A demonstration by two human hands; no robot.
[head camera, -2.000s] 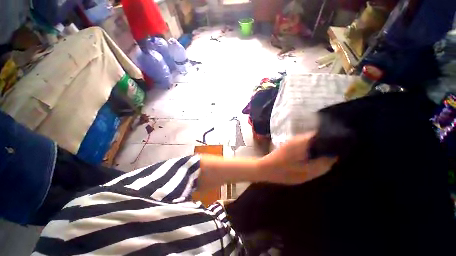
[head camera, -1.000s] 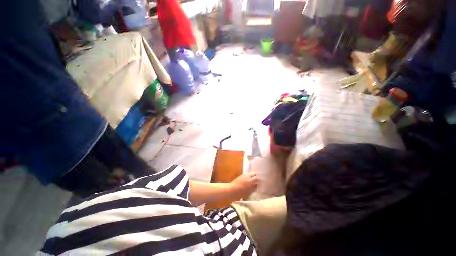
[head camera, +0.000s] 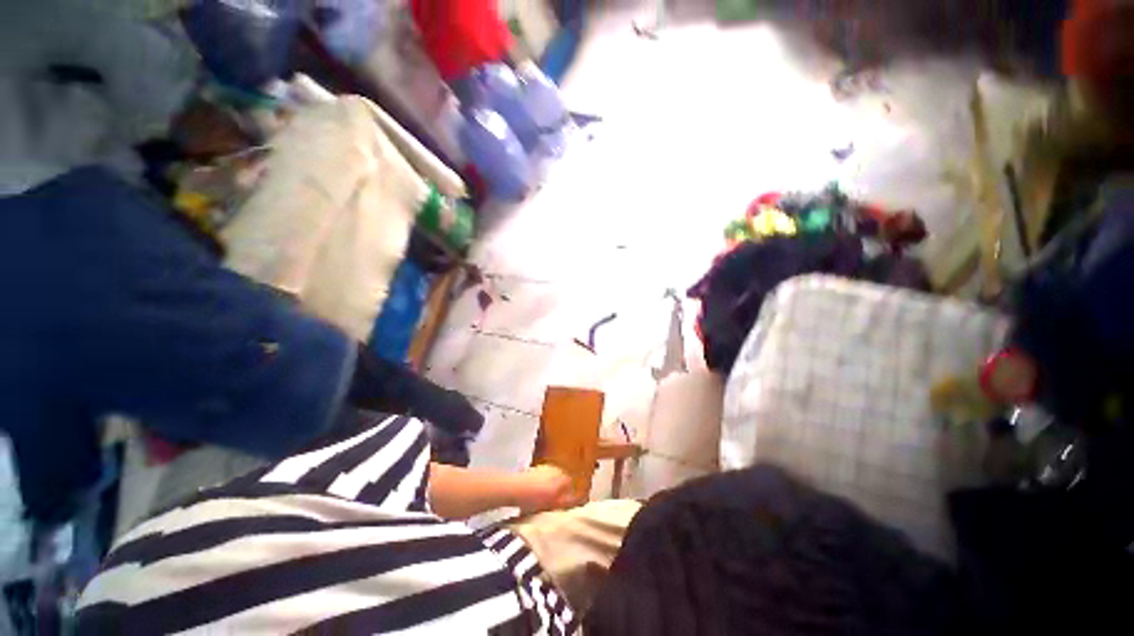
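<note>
My left hand (head camera: 547, 487) extends from a striped sleeve and overlaps the near end of the orange-brown stool (head camera: 572, 429). The hand is small and blurred, so its finger shape and any grip on the stool cannot be made out. My right hand is not in view. The black quilted garment (head camera: 746, 559) lies bunched at the bottom right, beside my beige-clad leg.
A person in a denim vest (head camera: 187, 311) stands close at left. A cream-cloth-covered table (head camera: 323, 211) and purple bags (head camera: 497, 137) are beyond. At right are a white checked cloth-covered surface (head camera: 858, 373) and a dark heap of clothes (head camera: 771, 273).
My left hand has left the black garment and moved left and down to the stool. The black garment sits lower in view. The view has tilted downward, and the person in denim shows more at left.
</note>
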